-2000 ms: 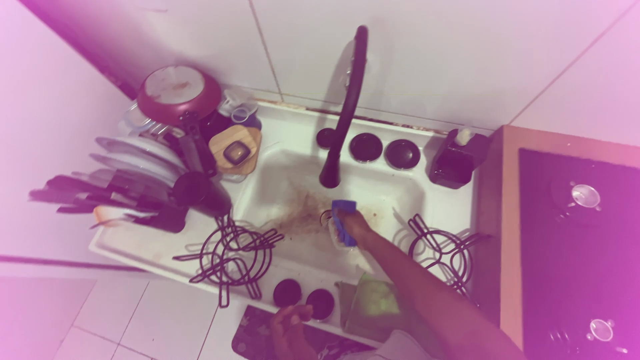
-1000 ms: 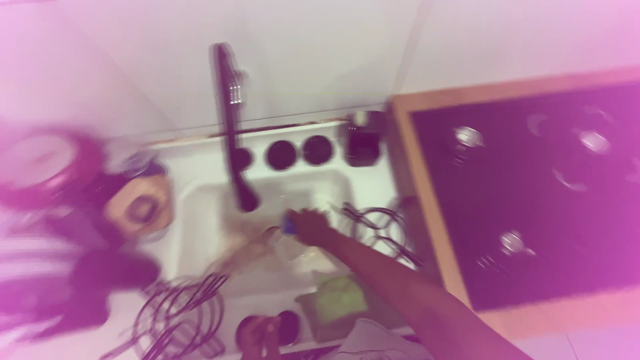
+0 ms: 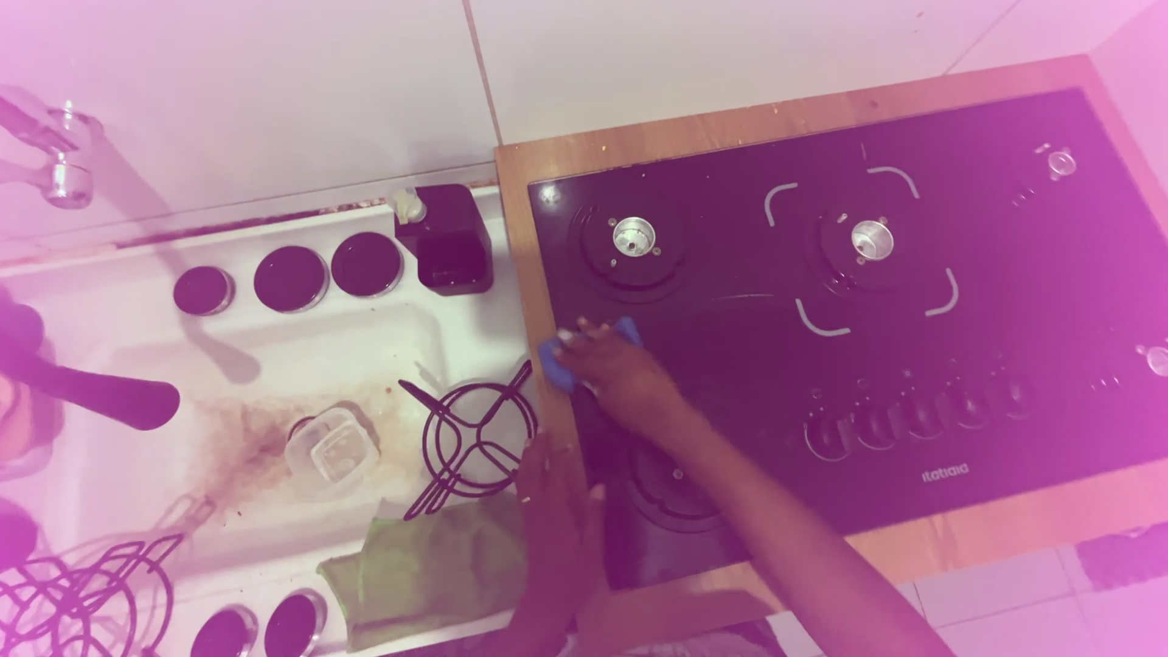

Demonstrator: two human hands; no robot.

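Note:
My right hand [image 3: 620, 370] presses a blue sponge [image 3: 558, 367] onto the left edge of the black glass cooktop [image 3: 730, 365], where the glass meets its wooden surround. Below and to the left, my left hand [image 3: 558, 511] rests with fingers extended near the wooden edge, holding nothing that I can see. A black wire pan support [image 3: 479, 438] lies on the sink rim beside it, and a green cloth [image 3: 438, 570] hangs over the sink's front edge. Burner cups [image 3: 633, 237] show bare on the cooktop, without caps or pan supports.
In the stained white sink [image 3: 383, 338] sits a clear plastic container [image 3: 333, 452]. Round black burner caps [image 3: 291, 278] line its back rim near a dark soap dispenser [image 3: 452, 242]. A black faucet spout [image 3: 119, 397] reaches in from the left. More wire supports [image 3: 91, 593] lie lower left.
My right hand has moved with the blue sponge from over the sink to the cooktop's left edge. My left hand has moved right, from beside the front burner caps. The view has swung right.

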